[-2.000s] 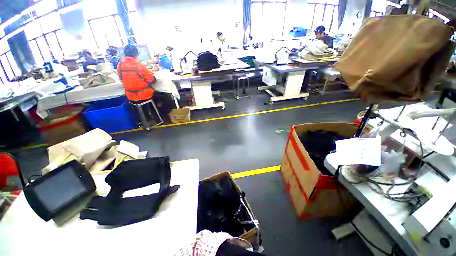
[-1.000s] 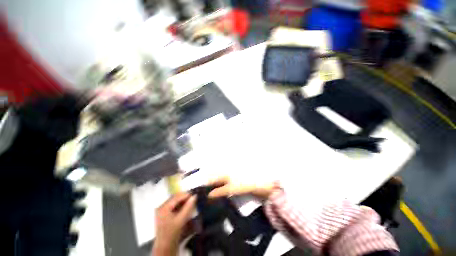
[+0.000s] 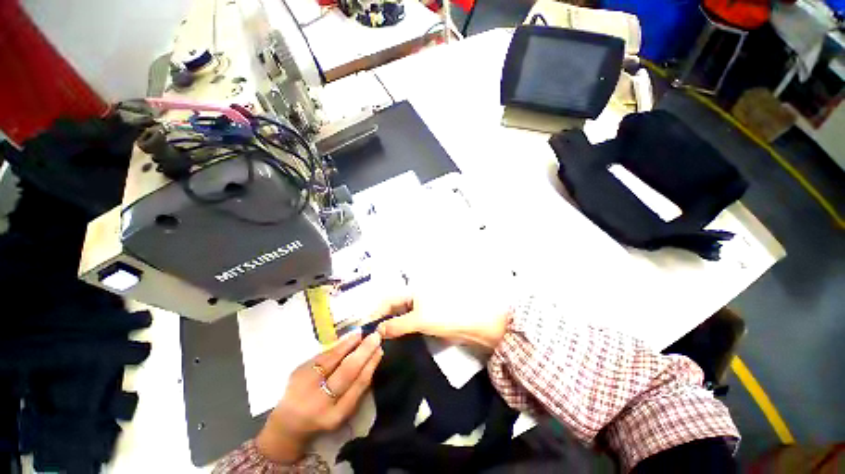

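Note:
A black fabric piece (image 3: 404,392) lies at the front of the machine bed, partly under my forearm. My left hand (image 3: 326,392), with rings, has its fingertips on a narrow black strap end (image 3: 371,328). My right hand (image 3: 435,319) reaches in from the right and pinches the same end. The strap end is just in front of the needle area, mostly hidden by my fingers. The sewing machine (image 3: 227,243) has a grey cover marked MITSUBISHI. A yellow strip (image 3: 321,315) and a white sheet (image 3: 269,356) lie beside the needle area.
A black frame-shaped piece (image 3: 649,227) lies at the table's right side, near the control panel (image 3: 562,72). A large black fabric heap (image 3: 65,343) is left of the machine. Black cables (image 3: 243,153) and a pink strip (image 3: 199,108) are on the machine head. A stool (image 3: 709,46) stands beyond.
The view has swung from the aisle down to the machine and steadied. Since one second ago, both hands stay at the strap end, now slightly higher in view.

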